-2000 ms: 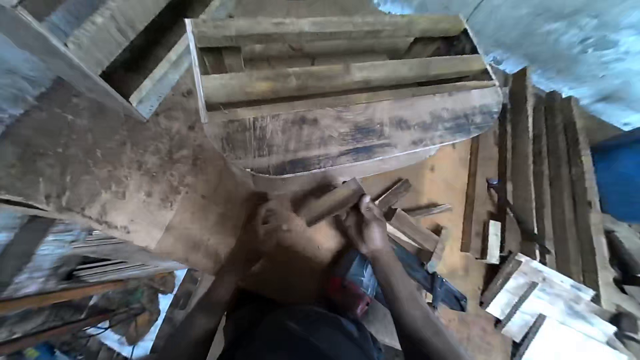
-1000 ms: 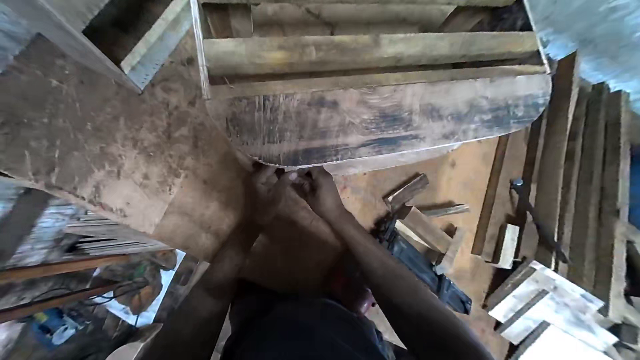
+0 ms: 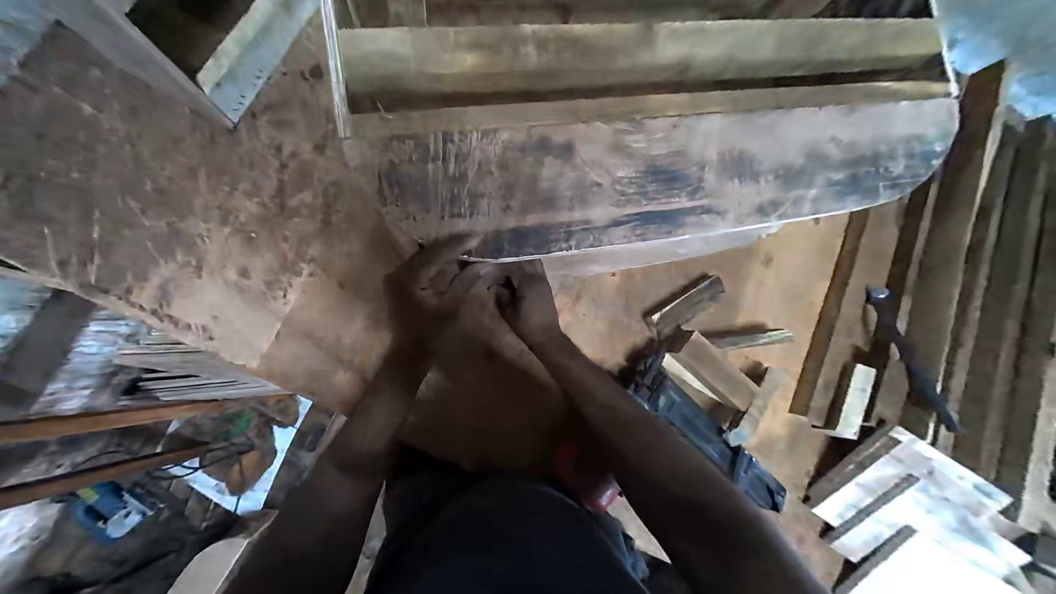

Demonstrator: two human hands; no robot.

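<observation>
A curved wooden panel [image 3: 660,177] with dark stains forms the near side of a slatted wooden frame [image 3: 643,49]. At its lower left edge my left hand [image 3: 429,280] rests with bent fingers against the rim. Beside it, close to touching, my right hand [image 3: 524,301] has its fingers curled just under the same edge. Shadow and blur hide what lies between the fingers, so I cannot tell whether either hand holds a piece. Small wood offcuts [image 3: 689,305] lie to the right of my right forearm on the brown board.
A hammer [image 3: 912,359] lies across long timber planks [image 3: 965,247] at right. White-faced boards [image 3: 916,495] are at lower right, near a dark tool or case [image 3: 701,437]. A blue power tool [image 3: 111,507] sits at lower left. Another wooden frame [image 3: 206,66] stands at upper left.
Two seconds ago my hands were apart, with a wood block at my right hand; now they are close together at the panel's lower edge. The view has moved nearer the panel.
</observation>
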